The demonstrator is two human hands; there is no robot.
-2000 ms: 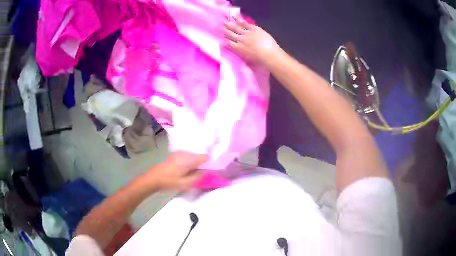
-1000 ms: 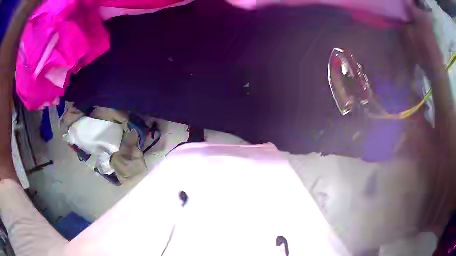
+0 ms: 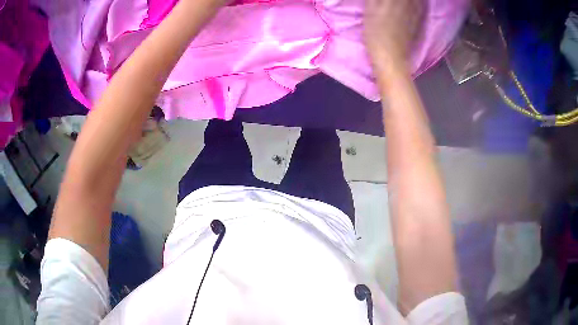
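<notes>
A pink garment piece [image 3: 253,51], with pale and hot pink parts, lies across the top of the view on the dark table cover [image 3: 342,108]. Its ruffled near edge has folds. My right hand [image 3: 394,25] is blurred on the garment's right part; its fingers are not clear, so I cannot tell if it grips. My left forearm reaches over the garment's left part, and the left hand is cut off by the top edge. The steam iron [image 3: 468,62] stands at the right, blurred, only its rear part fairly clear.
Two yellow lines [image 3: 539,117] run right from the iron. A blue cloth [image 3: 507,130] is at the right table edge. A crumpled hot pink pile [image 3: 19,57] lies at the far left. Scraps [image 3: 149,143] lie on the pale floor below. Earphones [image 3: 217,226] hang on the white shirt.
The pink garment, at the top edge one second ago, now covers much of the table's upper part. Both forearms now reach up over it. The view has shifted.
</notes>
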